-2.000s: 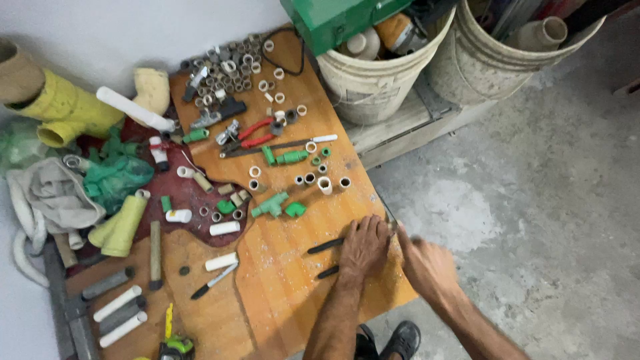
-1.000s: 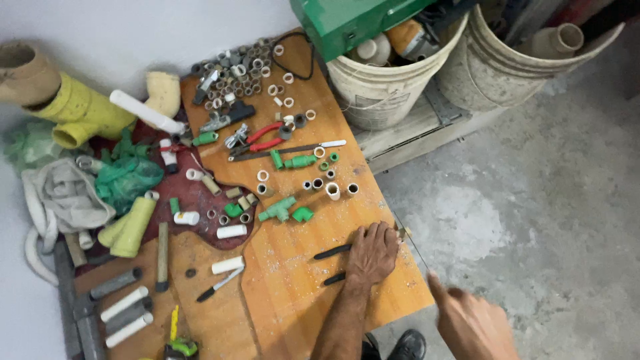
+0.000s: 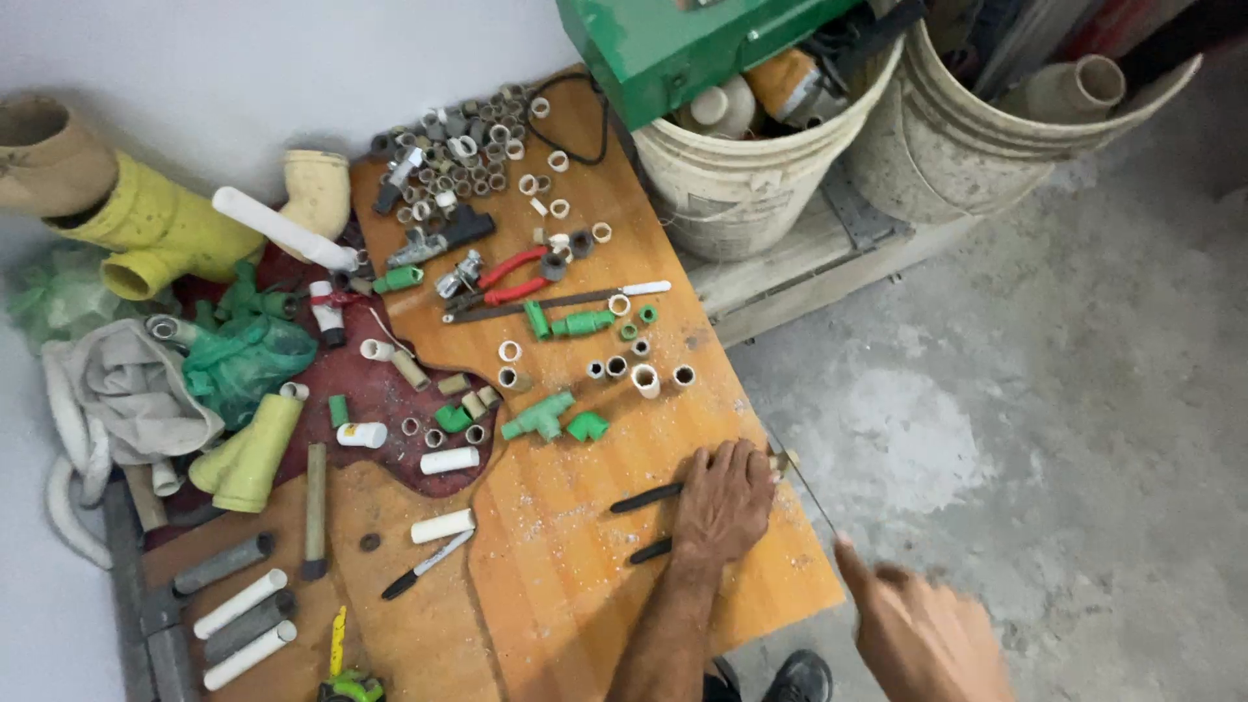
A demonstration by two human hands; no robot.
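My left hand [image 3: 723, 502] presses down near the right edge of the wooden table, over a tool whose two black handles [image 3: 646, 498] stick out to its left. A short tan pipe piece [image 3: 783, 461] shows just beyond its fingertips, at the table's edge. Off that edge, my right hand [image 3: 921, 624] is closed on a thin blade [image 3: 814, 497], which reaches up to the pipe piece; its grip is hidden in the hand and blurred. Green pipe fittings [image 3: 539, 417] and a pair of red-handled pliers [image 3: 515, 273] lie farther up the table.
White buckets [image 3: 760, 195] with tools and a green metal case [image 3: 682, 49] stand beyond the table. Small pipe rings [image 3: 478, 156] crowd the far end. Yellow pipe fittings [image 3: 175, 224], cut pipes [image 3: 241, 604], a marker [image 3: 427, 565] and a tape measure [image 3: 353, 685] lie at left.
My right hand was close beside the left at the table edge two seconds ago; it is now lower and farther right. The left hand stays on the black-handled tool.
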